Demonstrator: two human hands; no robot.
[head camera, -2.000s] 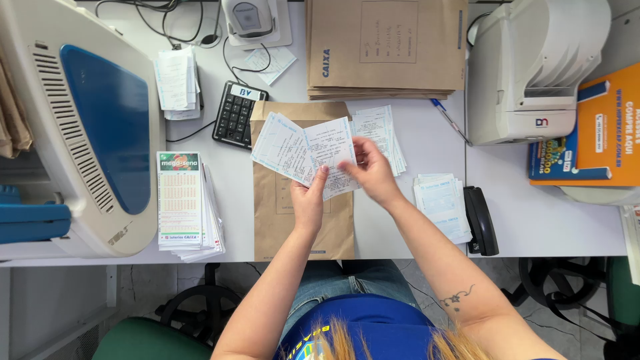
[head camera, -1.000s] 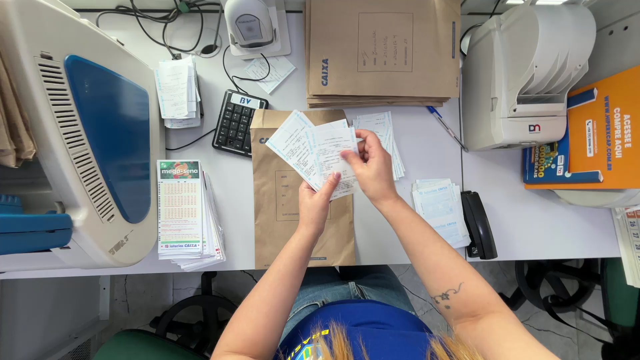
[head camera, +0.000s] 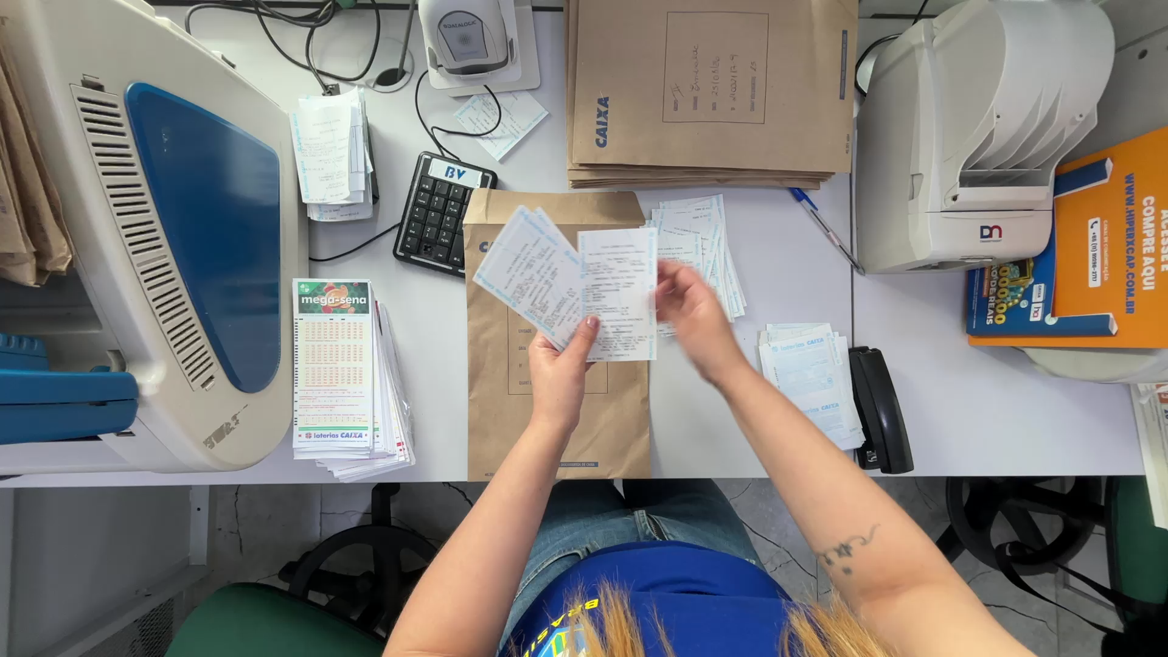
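Observation:
My left hand (head camera: 564, 370) pinches several printed paper slips (head camera: 534, 274) between thumb and fingers, fanned out to the left. One upright slip (head camera: 619, 292) lies under the thumb at the right side of the fan. Just right of that slip is my right hand (head camera: 698, 319), slightly blurred, its fingers curled near the slip's edge; whether it touches the paper is unclear. Beneath the held slips a brown paper envelope (head camera: 557, 429) lies on the desk. Behind my right hand a loose pile of similar slips (head camera: 698, 237) is spread out.
A numeric keypad (head camera: 441, 214), a stack of lottery forms (head camera: 333, 365) and a large machine (head camera: 201, 228) stand left. Brown envelopes (head camera: 712, 91) are stacked at the back. To the right are a pen (head camera: 826, 228), slips (head camera: 812, 383), a black stapler (head camera: 881, 411) and a white printer-like device (head camera: 958, 164).
My right hand has moved away from the middle of the held slips to their right side. The slips are now fanned differently, with one standing upright at the right.

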